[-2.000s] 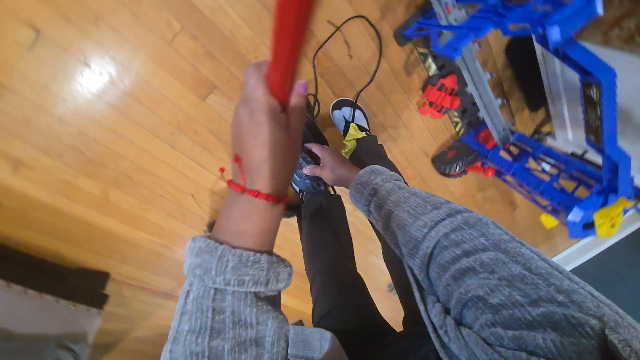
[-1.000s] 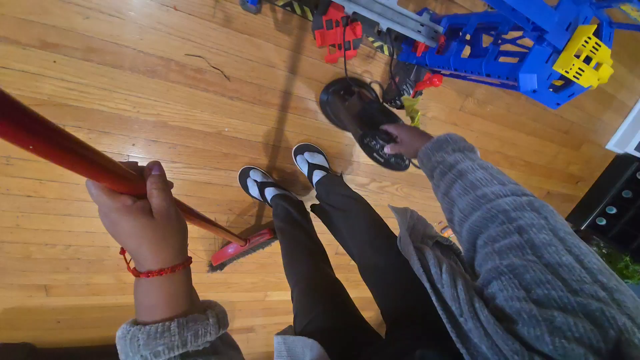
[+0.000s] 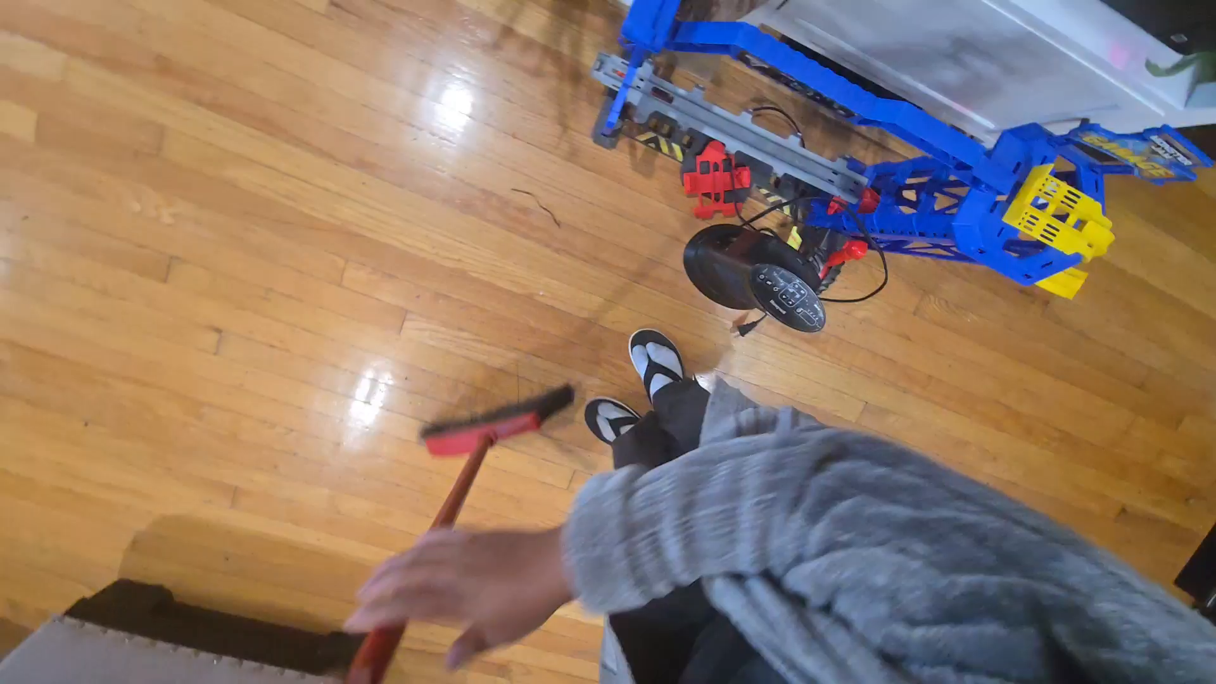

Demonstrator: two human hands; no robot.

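My right hand point(image 3: 465, 589) reaches across my body at the lower middle, blurred, its fingers apart over the red handle of a push broom point(image 3: 461, 494). Whether it touches the handle cannot be told. The broom's red head point(image 3: 494, 427) with dark bristles lies left of my sandalled feet. My left hand is outside the view. Right of my feet stands a black tower fan or heater point(image 3: 727, 266) with an oval control panel on top, its black cord and plug beside it, and no hand on it.
A large blue toy garage point(image 3: 912, 199) with grey track, red and yellow parts stands at the upper right, close to the black appliance. A white cabinet point(image 3: 950, 57) is behind it. A grey upholstered piece with studs point(image 3: 142, 655) is at the lower left. A thin dark strand point(image 3: 539, 206) lies on the wood floor.
My right hand has let go of the black appliance, now standing by the toy, and has moved left to the broom handle. My left hand, on the handle before, has left the view.
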